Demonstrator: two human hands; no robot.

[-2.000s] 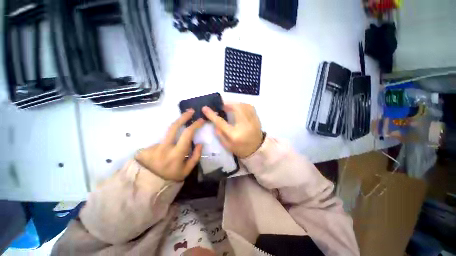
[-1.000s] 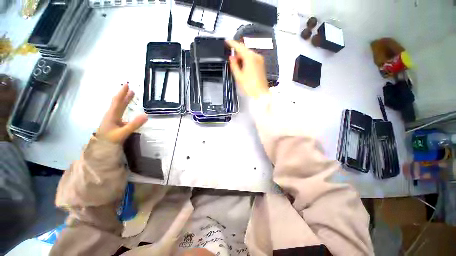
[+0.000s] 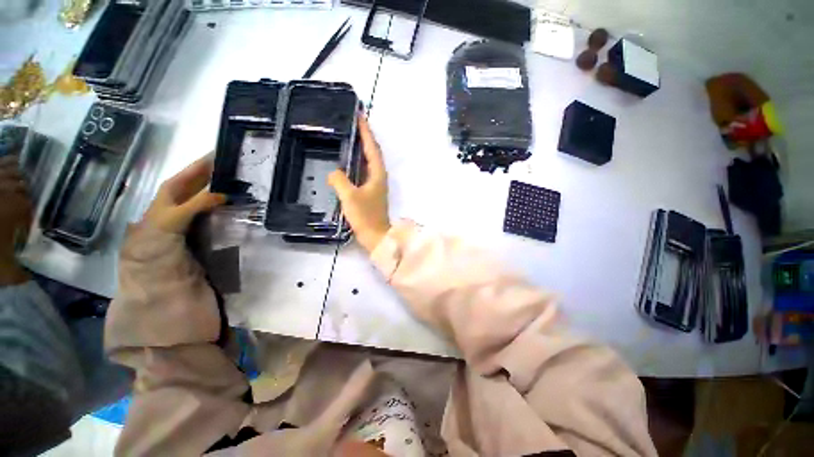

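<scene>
Two side-by-side stacks of black phone frames stand on the white table, a left stack (image 3: pixel 245 98) and a right stack (image 3: pixel 317 107). My left hand (image 3: pixel 186 198) is at the lower outer side of the left stack, fingers against it. My right hand (image 3: pixel 361 192) grips the outer side of the right stack, thumb over the frame opening and fingers along the edge. Several rims show under each top frame. The left fingertips are partly hidden by the frames.
Dark tweezers (image 3: pixel 328 47) lie beyond the stacks. A bag of small black parts (image 3: pixel 489 103), a dotted tray (image 3: pixel 532 211) and a black box (image 3: pixel 586 133) lie right. More frames (image 3: pixel 671 270) stand far right; others (image 3: pixel 94 174) lie left, near another person's hand and sleeve (image 3: pixel 36 330).
Since one second ago, my left hand has come in against the left stack and my right hand has moved down the right stack's side. The view has shifted. The frame worked on earlier is no longer separate.
</scene>
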